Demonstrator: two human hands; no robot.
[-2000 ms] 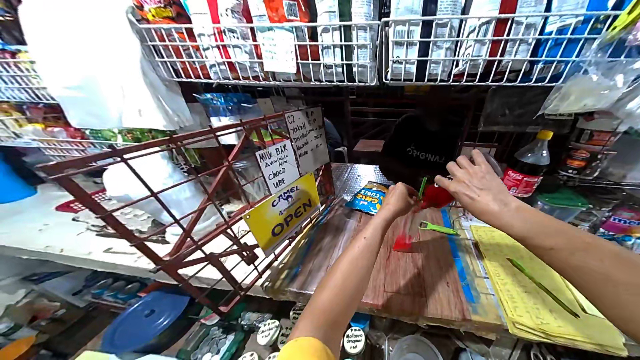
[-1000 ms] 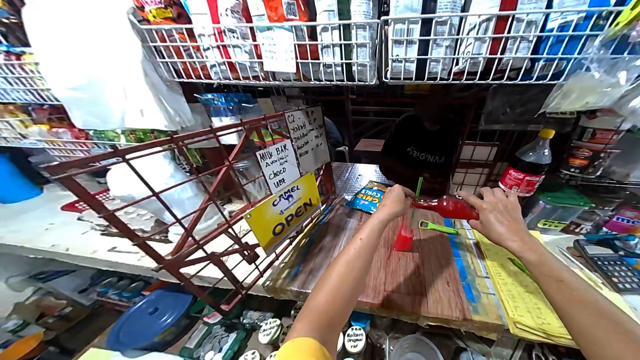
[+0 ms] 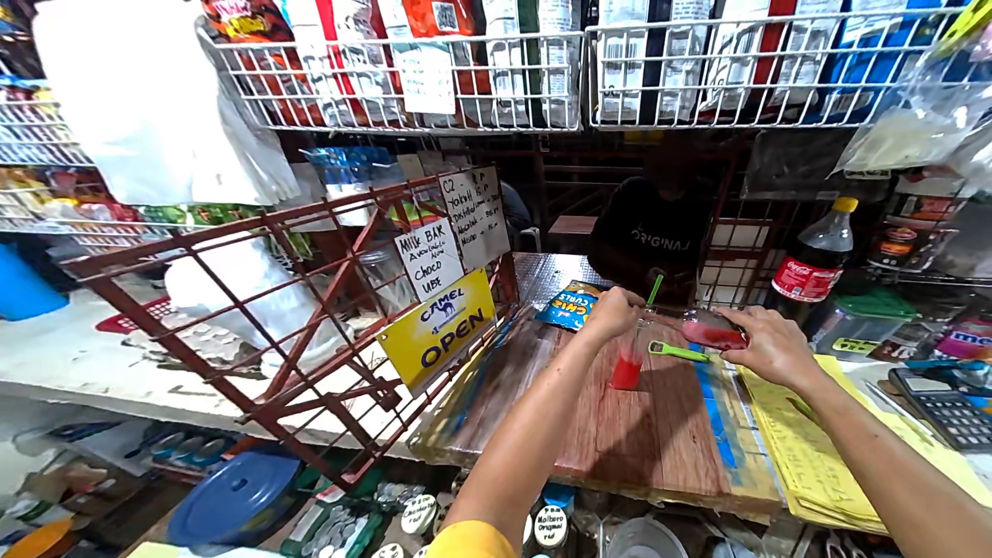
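A clear plastic bag [image 3: 629, 358] with red drink in its bottom hangs over the wood-patterned counter [image 3: 589, 434]; my left hand [image 3: 614, 311] grips its top, beside a green straw [image 3: 656, 290]. In my right hand [image 3: 767, 341] lies a glass bottle [image 3: 714, 332] of red drink, tilted so its neck points left toward the bag's mouth. Under the bottle, a green-handled bottle opener [image 3: 679, 352] rests on the counter. Behind my left hand is a blue snack packet [image 3: 570, 305].
A red metal grille [image 3: 310, 310] with signs stands left. A person [image 3: 647, 221] in a dark shirt is across the counter. At right are a cola bottle [image 3: 807, 263], yellow paper pad [image 3: 821, 434], green-lidded container [image 3: 860, 322] and calculator [image 3: 945, 403]. Wire baskets [image 3: 434, 85] hang above.
Two seconds ago my right hand was nearer the left one. It has moved right and lower, holding the bottle tilted. The bag holds more red drink, and less shows in the bottle than one second ago.
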